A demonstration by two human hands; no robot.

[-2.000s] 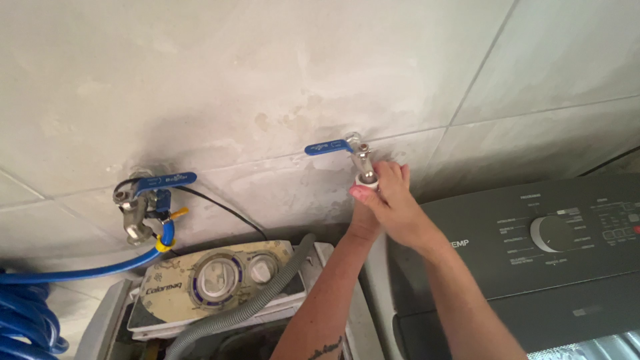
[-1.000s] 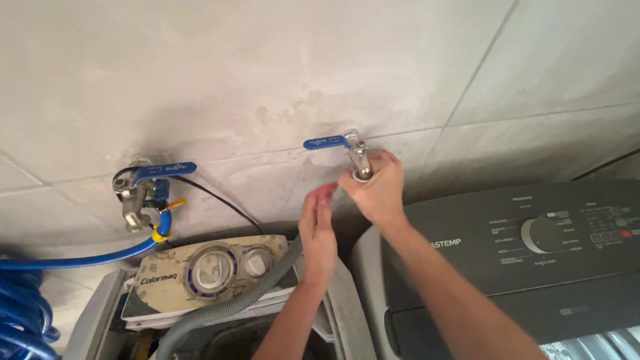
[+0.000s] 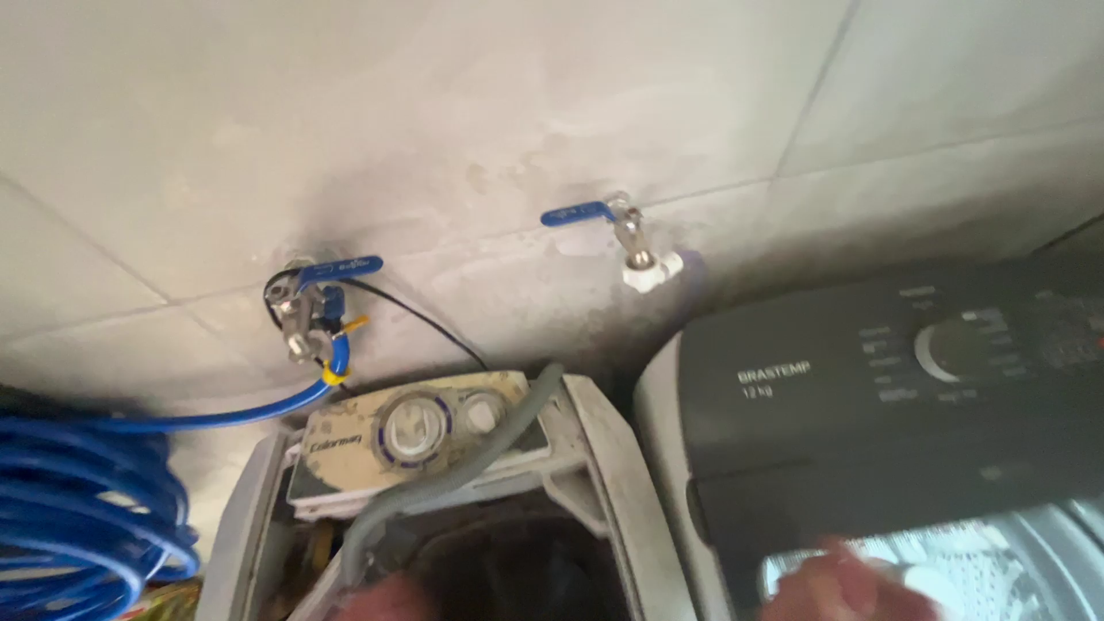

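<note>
A metal wall tap with a blue lever handle has a white plastic fitting on its outlet, and neither hand touches it. Only a blurred part of my left hand shows at the bottom edge, over the front of the old beige-panelled washing machine. My right hand, also blurred and cut off by the frame, is at the bottom right in front of the dark washing machine's lid window. Whether either hand holds anything cannot be told.
A second tap at the left feeds a blue hose, coiled at far left. A grey corrugated hose lies over the old machine's control panel. The dark Brastemp washing machine stands at right against the tiled wall.
Both hands have left the right-hand tap and moved down to the bottom edge. The white fitting on that tap, largely covered by the hands before, is now in plain sight.
</note>
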